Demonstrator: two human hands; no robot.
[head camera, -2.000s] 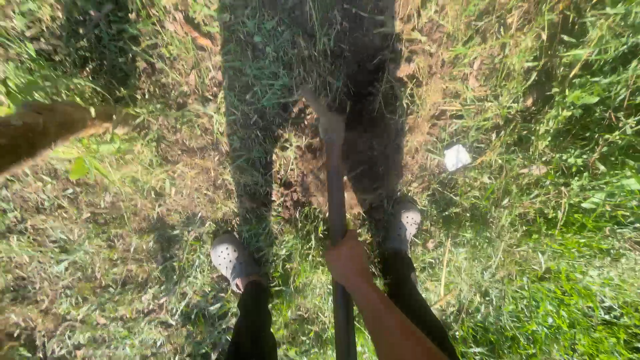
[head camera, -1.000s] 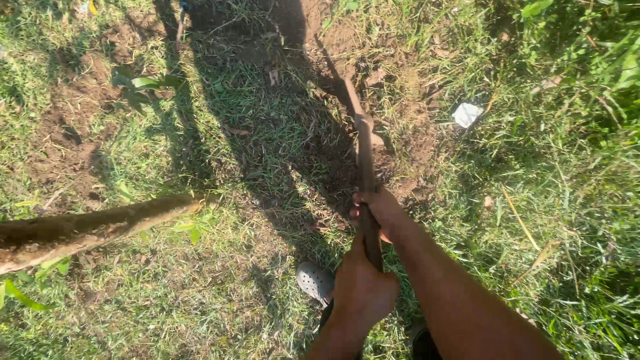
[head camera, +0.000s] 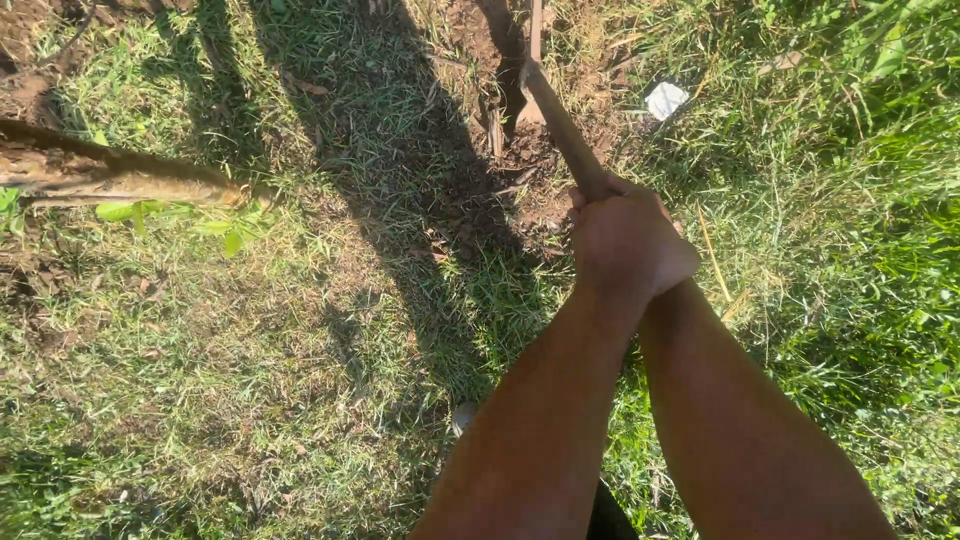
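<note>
A long-handled digging tool (head camera: 562, 127), likely a hoe, slants up from my hands to the top of the head view. Its far end reaches disturbed brown soil (head camera: 532, 150), and the exact shape of its head is unclear. My left hand (head camera: 626, 244) wraps around the handle near its lower visible end. Close against it, mostly covered by the left hand and wrist, my right hand (head camera: 645, 196) is also closed on the handle. The two forearms come together at the wrists.
A rough tree trunk or branch (head camera: 120, 172) with green leaves juts in from the left. A white scrap (head camera: 667, 100) lies on the grass right of the tool. Part of a grey shoe (head camera: 463, 417) shows beside my left forearm. Long shadows cross the grass.
Two seconds ago one hand was visible on the handle; a second ago both were, farther apart. Now they are together on it. The view has shifted.
</note>
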